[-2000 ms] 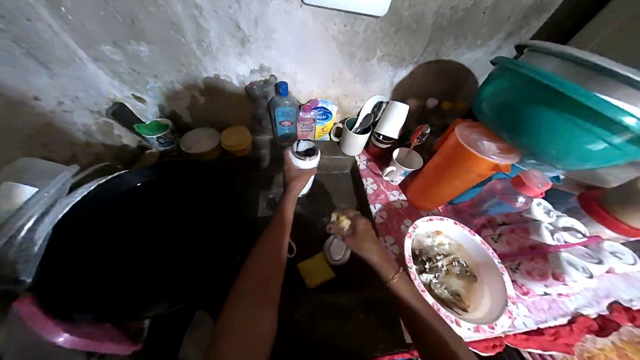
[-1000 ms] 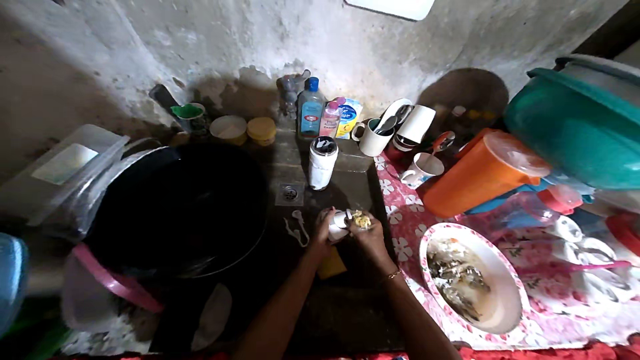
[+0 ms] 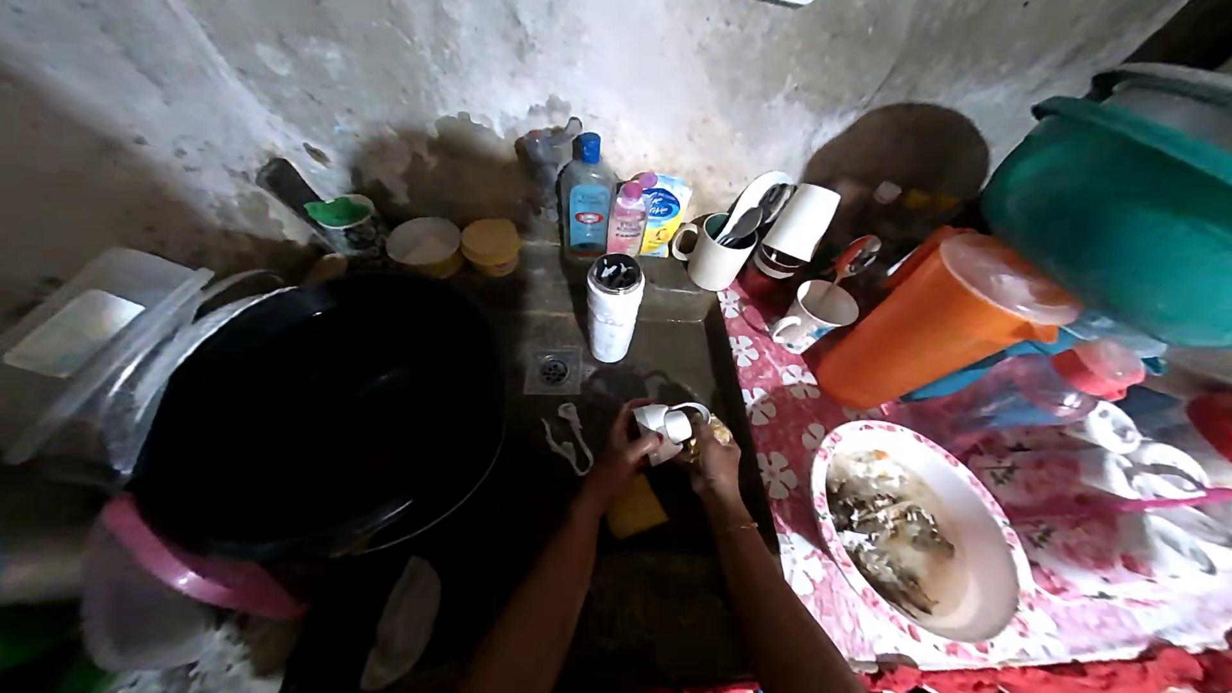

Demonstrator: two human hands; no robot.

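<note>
Over the dark sink floor, my left hand (image 3: 624, 456) grips a white lid (image 3: 664, 430) with a round raised part. My right hand (image 3: 717, 460) holds a crumpled yellowish scrubber (image 3: 710, 438) against the lid's right side. A white tumbler (image 3: 614, 313) stands upright without a lid beyond my hands, its dark inside showing. To the left of my left hand lies a thin white looped strap or strip (image 3: 570, 438). A yellow sponge (image 3: 636, 507) lies just below my hands, partly behind my left wrist.
A large black basin (image 3: 327, 414) fills the left. Near the wall stand a blue-capped bottle (image 3: 587, 197) and a mug of utensils (image 3: 720, 252). At right are an orange pitcher (image 3: 934, 322), a bowl of food scraps (image 3: 996, 587) and a green basin (image 3: 1107, 221). A drain (image 3: 554, 372) lies behind the strap.
My left hand was on the tumbler two seconds ago; it now holds the lid, which lay on the sink floor then. My right hand has brought the scrubber to the lid.
</note>
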